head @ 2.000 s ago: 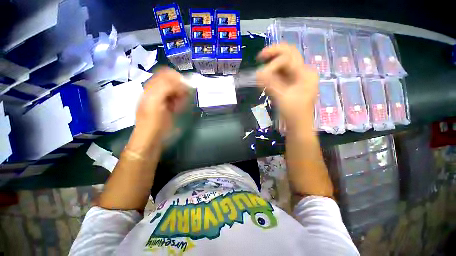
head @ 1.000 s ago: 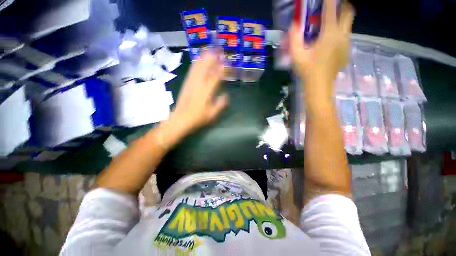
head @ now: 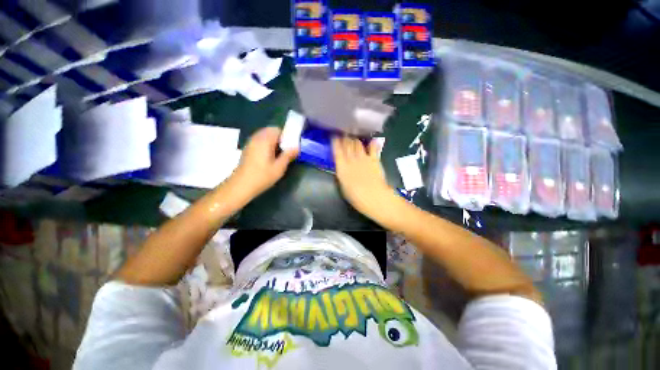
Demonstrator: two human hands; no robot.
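Note:
An open gift box lies in front of me, its long grey-white flap (head: 339,101) raised toward the finished boxes and its blue part (head: 316,148) between my hands. My left hand (head: 266,157) is on the box's left side, with a small white flap or slip (head: 292,130) standing at its fingertips. My right hand (head: 360,171) rests with its fingers over the box's right side. The inside of the box is mostly hidden by my fingers.
Finished boxes (head: 347,45) stand at the far edge. Open empty boxes (head: 112,136) are stacked at left, near loose white slips (head: 242,69). The blister tray (head: 439,144) with phones is at right. Label scraps (head: 409,171) lie beside it.
Another finished box now stands at the right end of the row. My hands have come together in front of me on an open box. The view has shifted slightly.

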